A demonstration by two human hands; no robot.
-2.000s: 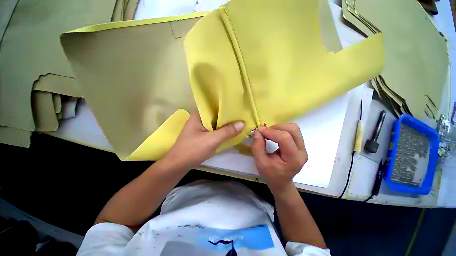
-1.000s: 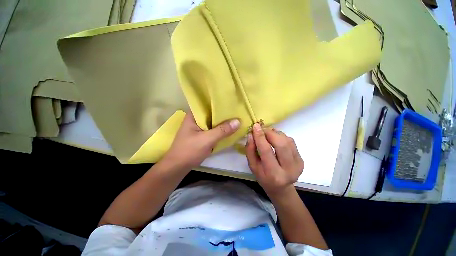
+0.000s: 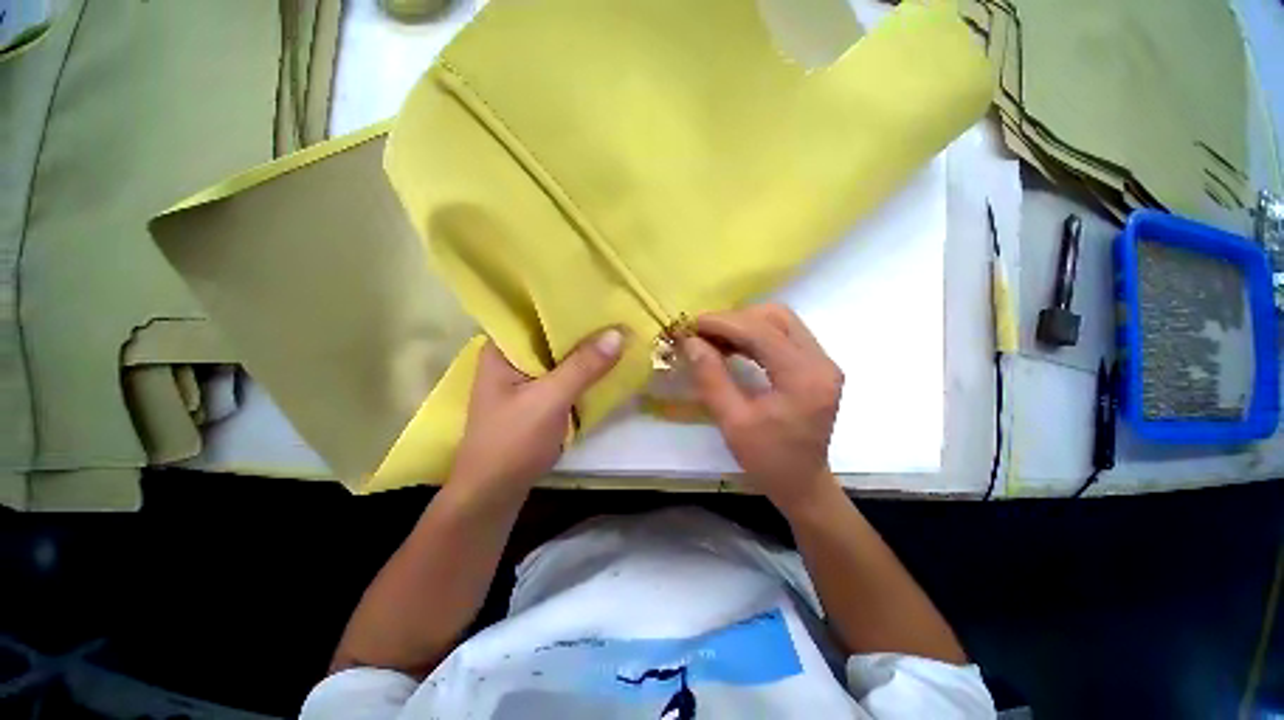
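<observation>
A large flexible panel, bright yellow on one face (image 3: 676, 155) and dull olive on the other, lies folded in front of me. A straight raised seam (image 3: 563, 207) runs down it to my right hand. My left hand (image 3: 524, 408) grips the panel's near edge, thumb on top of the yellow face. My right hand (image 3: 775, 387) pinches a tiny brassy cluster (image 3: 676, 335) at the seam's end between thumb and fingers. A small pale piece shows just beside it. What exactly the cluster is cannot be told.
A white board (image 3: 880, 310) lies under the panel. To the right are a yellow pen tool (image 3: 1004, 303) with black cord, a dark block-ended tool (image 3: 1063, 288), a slim black tool (image 3: 1105, 422) and a blue tray (image 3: 1131, 338) of small grey pieces. Stacked olive panels lie left (image 3: 127, 211) and right (image 3: 1134, 99).
The panel's seam and upper part have swung left, with both hands shifted slightly left. My right thumb and fingers have opened a little around the seam end, showing more of the brassy cluster.
</observation>
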